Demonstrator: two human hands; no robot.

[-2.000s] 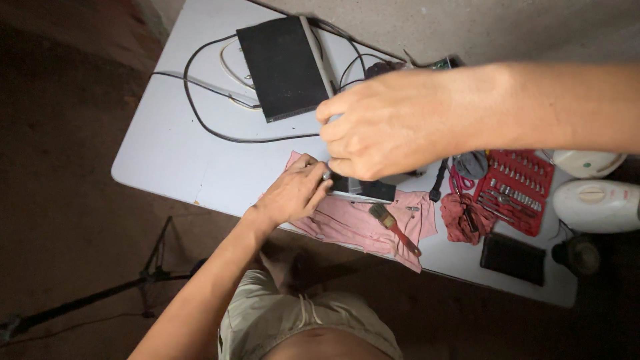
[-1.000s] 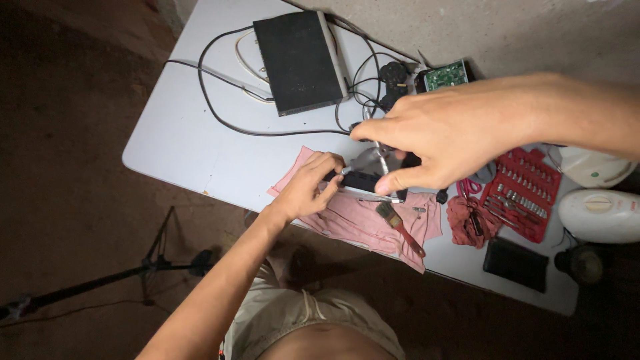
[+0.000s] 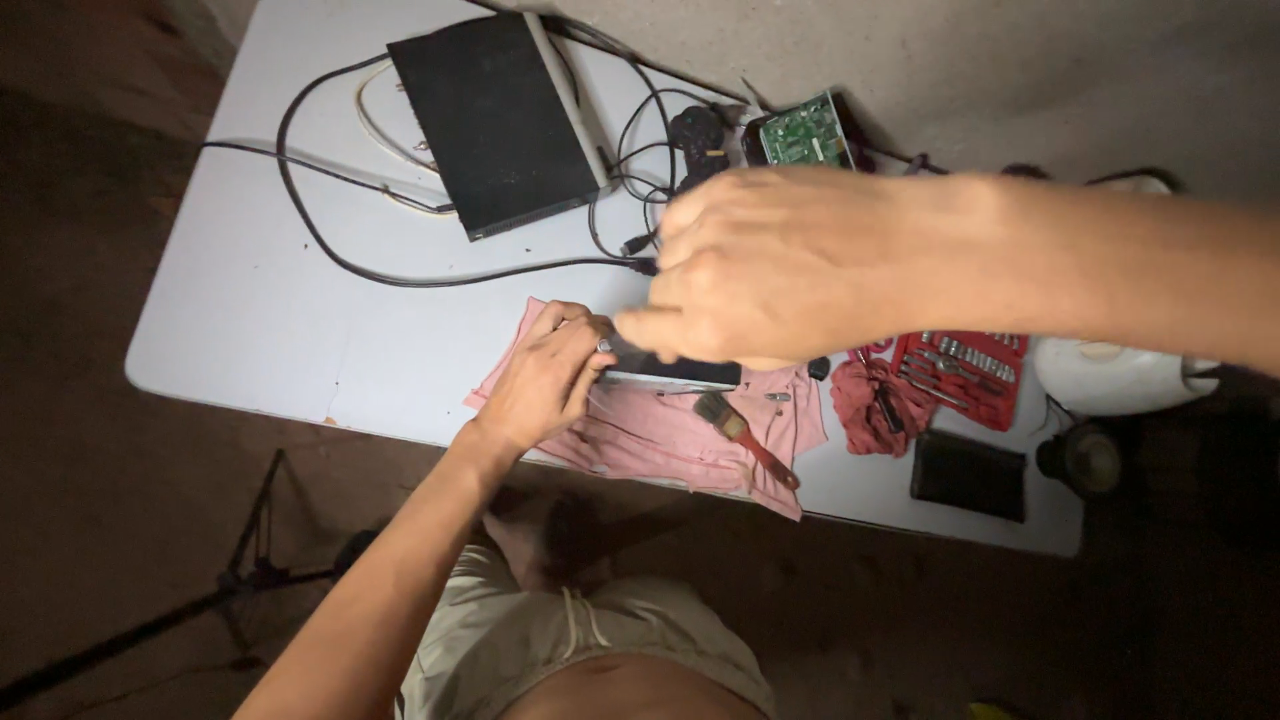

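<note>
My left hand (image 3: 550, 378) rests on the left end of a dark flat device (image 3: 690, 371) with a light edge, its fingers bent around that end. The device lies on a pink cloth (image 3: 650, 435). Above the device's right part is my right hand (image 3: 740, 270), back upward, fingers curled and slightly blurred; whether it holds something is hidden. A paintbrush (image 3: 745, 438) with a red handle lies on the cloth, and a small metal bit (image 3: 777, 397) is beside it.
Behind are a black electronic box (image 3: 500, 120), looping black cables (image 3: 330, 262) and a green circuit board (image 3: 803, 133). To the right lie a crumpled red cloth (image 3: 880, 410), a red socket set (image 3: 965, 370), a black wallet-like item (image 3: 968, 475) and a white appliance (image 3: 1110, 378).
My right hand has turned from spread fingers, with a clear thing near them, to a curled, back-up pose over the device. My left hand stays at the device's left end.
</note>
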